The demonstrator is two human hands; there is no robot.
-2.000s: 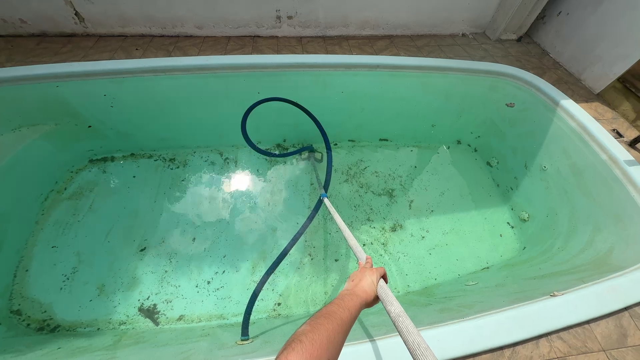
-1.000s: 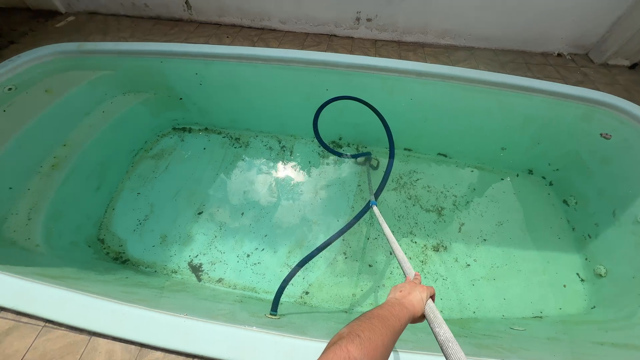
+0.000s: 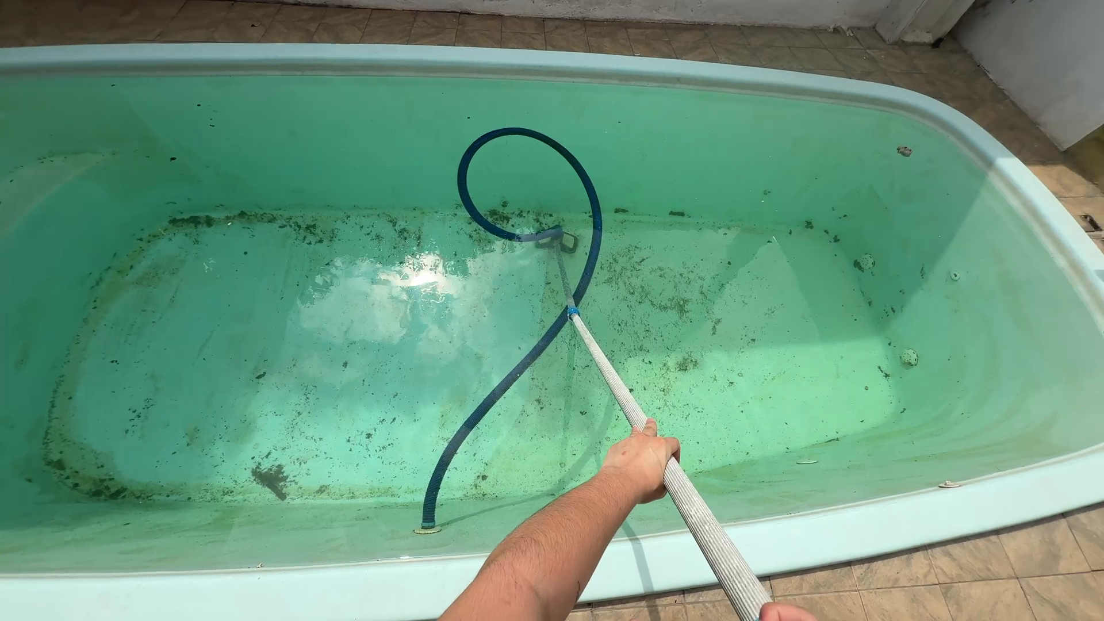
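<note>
My left hand is closed around a ribbed, light-grey telescopic pole that slants down into the pool. At the bottom edge, only a small part of my right hand shows, at the near end of the pole. Past a blue collar, the thinner section runs underwater to a pool vacuum head on the floor near the far wall. A dark blue hose joins the head, loops, passes by the pole and ends at a round fitting in the near wall.
The pool's pale rim curves around greenish water. Dark debris lies scattered over the floor, denser along its edges. Round fittings sit in the right end wall. Brown tiles border the pool, with a white wall beyond.
The view swung left and then back right. A bit of my right hand now shows at the pole's near end. My left hand keeps its hold, and the vacuum head stays near the far wall.
</note>
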